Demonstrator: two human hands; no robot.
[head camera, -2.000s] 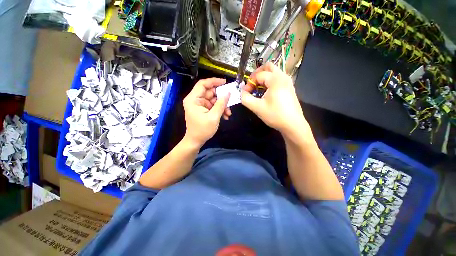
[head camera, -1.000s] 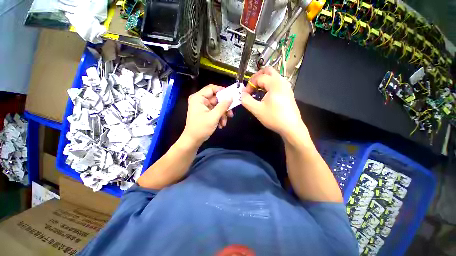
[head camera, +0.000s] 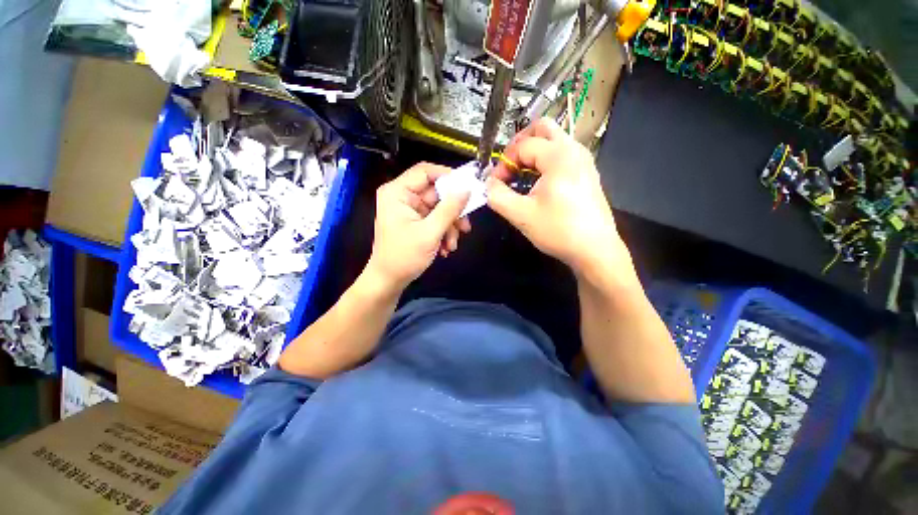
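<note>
My left hand (head camera: 411, 223) grips a small white-covered board (head camera: 462, 190) between thumb and fingers, below the machine. My right hand (head camera: 552, 191) is at the board's right end, its thumb and fingertips pinched together on a thin yellow lead wire (head camera: 510, 163). The dark narrow bar of the soldering machine (head camera: 493, 113) points down to the board's upper edge, close to the fingertips of my right hand. Whether the bar touches the board cannot be told. The board's component side is hidden.
A blue tray (head camera: 328, 223) of loose white pieces stands left. A blue basket (head camera: 867, 374) with covered boards is at lower right. Waiting boards (head camera: 750, 62) line the far right bench, loose wired boards (head camera: 822, 191) nearer. A black fan (head camera: 386, 75) stands left of the machine; a carton (head camera: 111, 458) is lower left.
The white-covered board and both hands stay under the bar. The fingers of my right hand have shifted slightly at the wire end; the board's tilt has changed a little.
</note>
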